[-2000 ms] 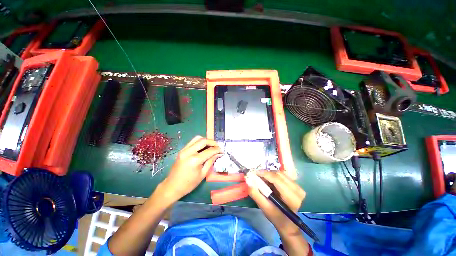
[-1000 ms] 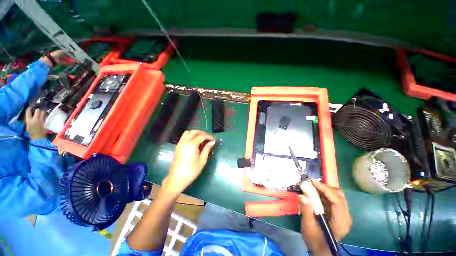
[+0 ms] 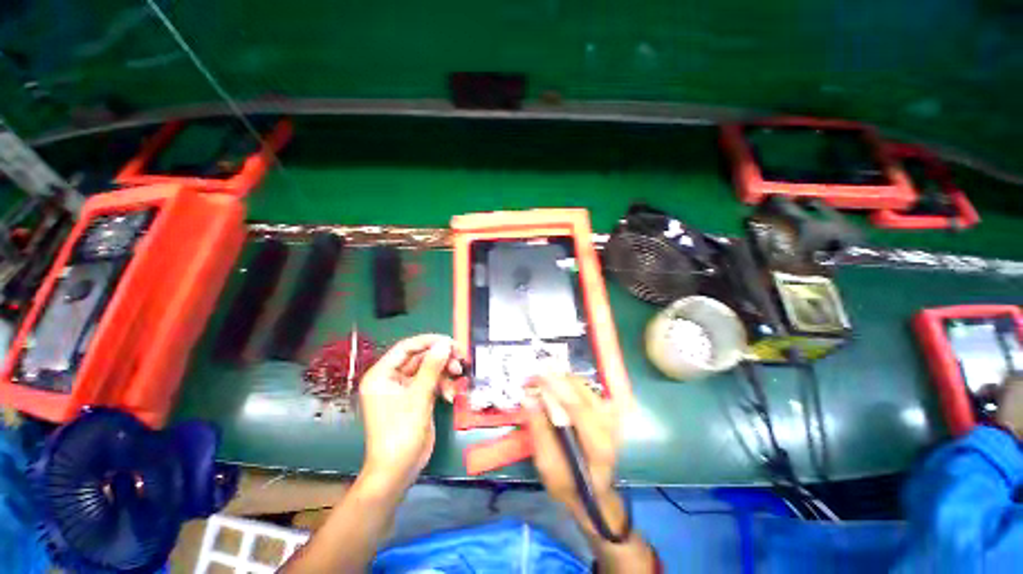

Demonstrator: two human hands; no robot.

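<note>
My left hand is at the left edge of the orange-red foam tray, thumb and fingertips pinched together; a tiny dark thing shows at the fingertips, too small to name. My right hand is over the tray's near end and holds the black soldering iron; its tip is blurred over the tablet. The open tablet lies in the tray with a silver-grey battery and a bright, pale board area. The heap of small red-wired components lies left of my left hand.
Right of the tray are a tip-cleaning cup, a fume fan and a yellowish box. Black strips and stacked trays lie left. A blue desk fan is front left. Another person's blue sleeve is at the right.
The view has swung right and back left. Since one second ago, my left hand has come closer to the tray's left edge. The small dark piece at that edge no longer shows there.
</note>
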